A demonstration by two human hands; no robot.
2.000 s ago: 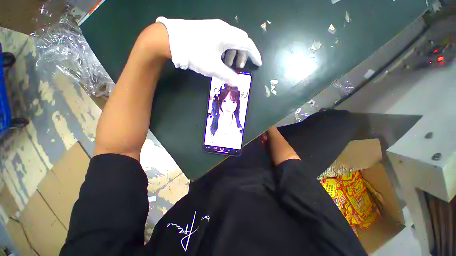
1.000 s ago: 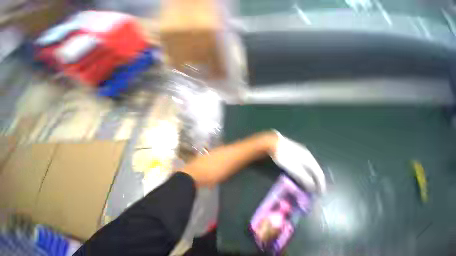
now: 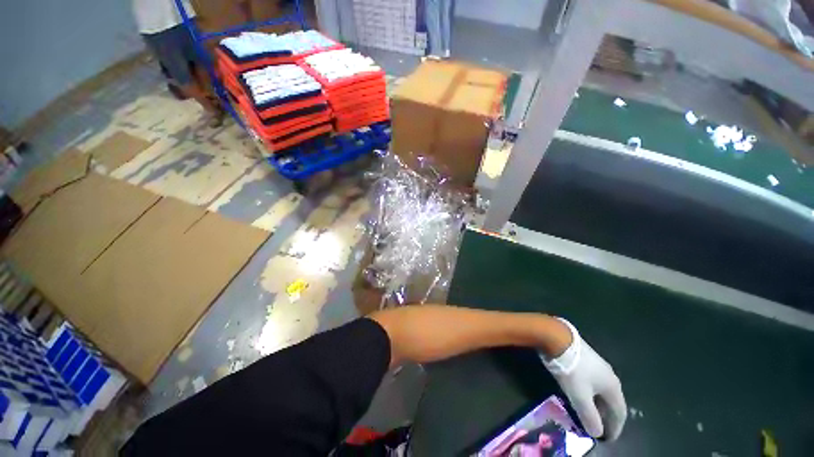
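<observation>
A smartphone (image 3: 540, 434) with a lit screen showing a dark-haired figure lies on the dark green bench top (image 3: 500, 294), cut off by the picture's bottom edge. My left hand (image 3: 589, 386), in a thin white glove, rests on the bench at the phone's upper right corner. Its fingers are bent downward and slightly apart, with nothing seen gripped in them. Some fingertips are hidden under the hand. My right hand is out of the picture.
Crumpled clear film (image 3: 412, 234) heaps at the bench corner beside a brown carton (image 3: 444, 116). A black belt (image 3: 616, 214) runs behind a metal rail. A blue trolley (image 3: 335, 159) carries red-orange stacks; a person (image 3: 170, 40) stands behind. Cardboard sheets (image 3: 134, 259) and blue-and-white boxes (image 3: 76, 366) lie left. A yellow object (image 3: 769, 444) is on the bench.
The view has swung left and up, bringing the trolley, carton and belt into clear sight. The phone now sits at the bottom edge with my left hand still beside it. The phone's picture has changed.
</observation>
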